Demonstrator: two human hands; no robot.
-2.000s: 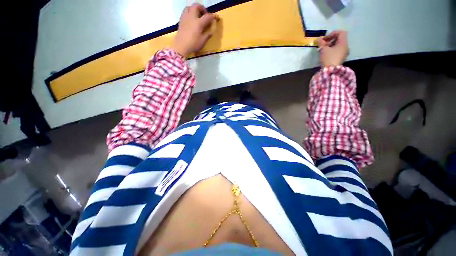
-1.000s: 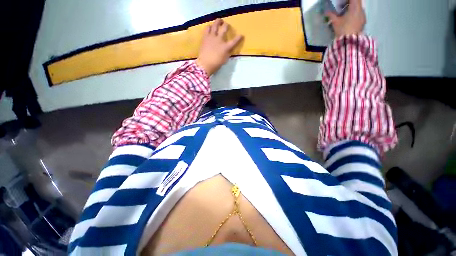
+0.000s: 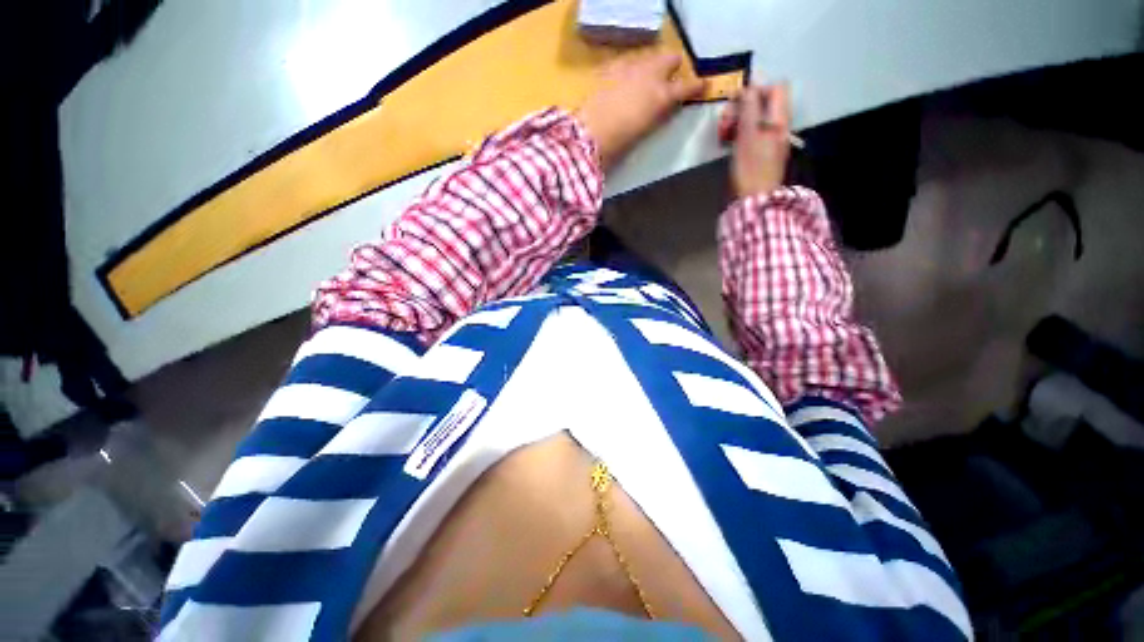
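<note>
The long yellow pattern template point(image 3: 364, 144) lies flat on a slightly larger black cut piece point(image 3: 295, 123), which shows as a dark border round it. A small grey-white block, the pattern weight point(image 3: 621, 18), sits on the template's wide end. My left hand point(image 3: 637, 98) lies on the template below the weight, fingers spread towards the tab and pressing on it. My right hand point(image 3: 760, 123) is at the tab's right end, fingers closed on a thin pale marking pen point(image 3: 795, 141), mostly hidden by the fingers.
The pale table point(image 3: 878, 57) has its near edge running below both hands. Black cloth point(image 3: 44, 201) hangs at the left. Dark cloth point(image 3: 878, 176) hangs below the edge at the right. A dark curved strap point(image 3: 1039, 220) and dark clutter lie on the floor at the right.
The weight has moved from the table at the right onto the template's wide end. My left hand has moved right, towards the tab. My right hand has come back down to the tab.
</note>
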